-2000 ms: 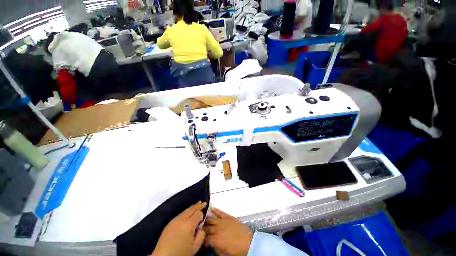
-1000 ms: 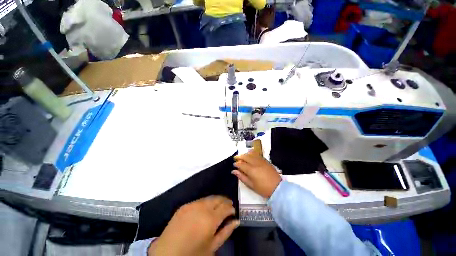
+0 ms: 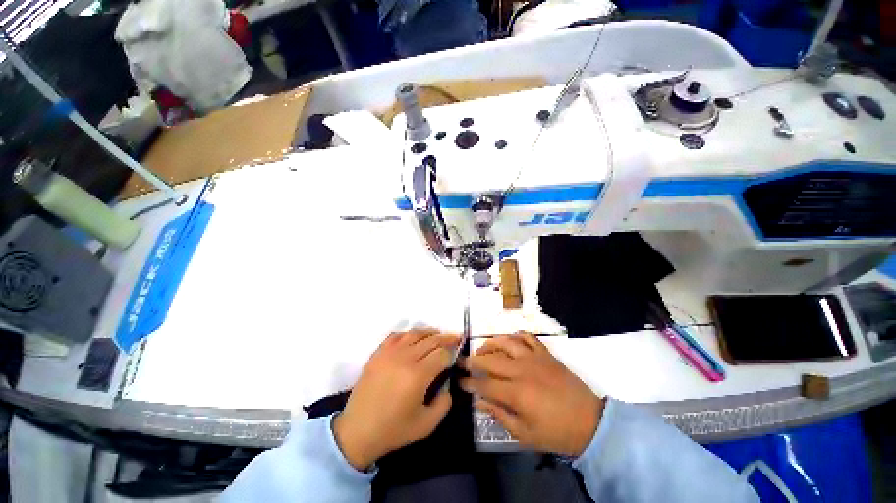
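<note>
A black fabric panel hangs over the table's front edge below my hands. A narrow pale strip with a dark edge runs from my fingertips up toward the presser foot. My left hand pinches the black panel near its upper edge. My right hand meets it just to the right, fingers bent on the same edge. The fingertips nearly touch and hide the held edge. Whether pale cloth lies left of them on the white table is hard to tell.
The sewing machine head spans the back right. Right of the foot are a tan block, black pieces, pink-blue tools, a phone and a small brown block. A green bottle stands left.
My right hand has moved back from the presser foot toward the table's front edge, beside my left hand. The black panel has drawn down off the table, and less of it shows. The view has shifted.
</note>
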